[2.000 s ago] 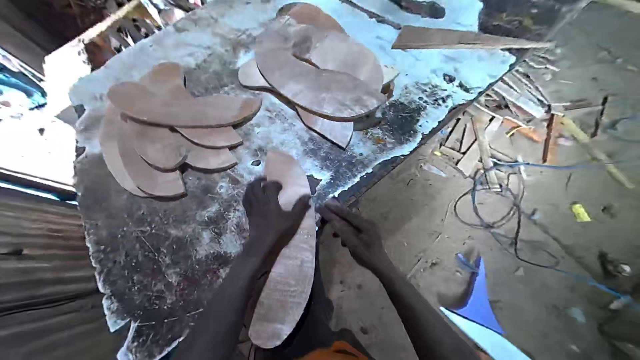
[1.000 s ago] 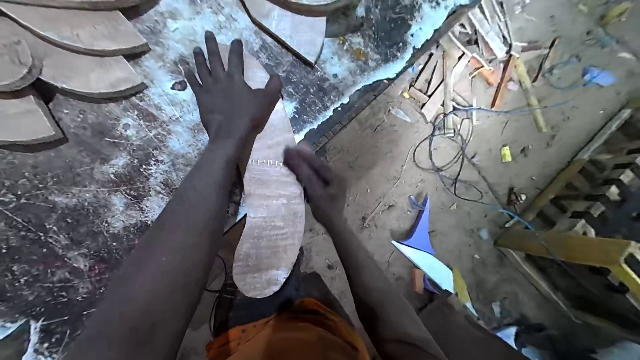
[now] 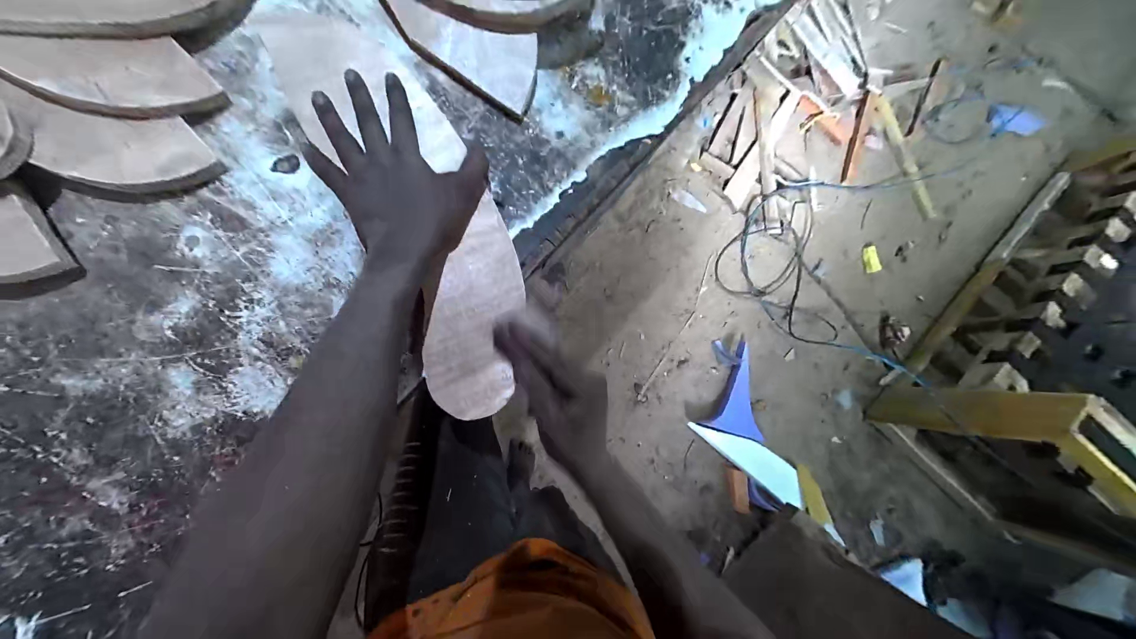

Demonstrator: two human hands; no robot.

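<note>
A curved, flat wooden piece (image 3: 479, 302) lies over the table's edge, its rounded near end jutting past the edge. Spread across its upper part is my left hand (image 3: 399, 186), palm down with fingers apart, pressing on the surface. My right hand (image 3: 555, 382) is blurred and sits against the piece's right edge near the rounded end, fingers curled. Whether something is inside those fingers cannot be told. Similar cut wooden pieces (image 3: 106, 151) are stacked at the upper left, and another pointed piece (image 3: 484, 58) lies above the left hand.
The worn, stained tabletop (image 3: 204, 355) ends in a ragged edge on the right. On the floor are wood offcuts (image 3: 799, 106), a tangled cable (image 3: 754, 257), blue and white scraps (image 3: 741, 399) and a small yellow item (image 3: 871, 259). A slatted wooden frame (image 3: 985, 408) stands at the right.
My right hand has moved down along the piece's right edge toward its rounded near end. My left hand, fingers curled around the piece two seconds ago, is now spread flat on it. The view has shifted.
</note>
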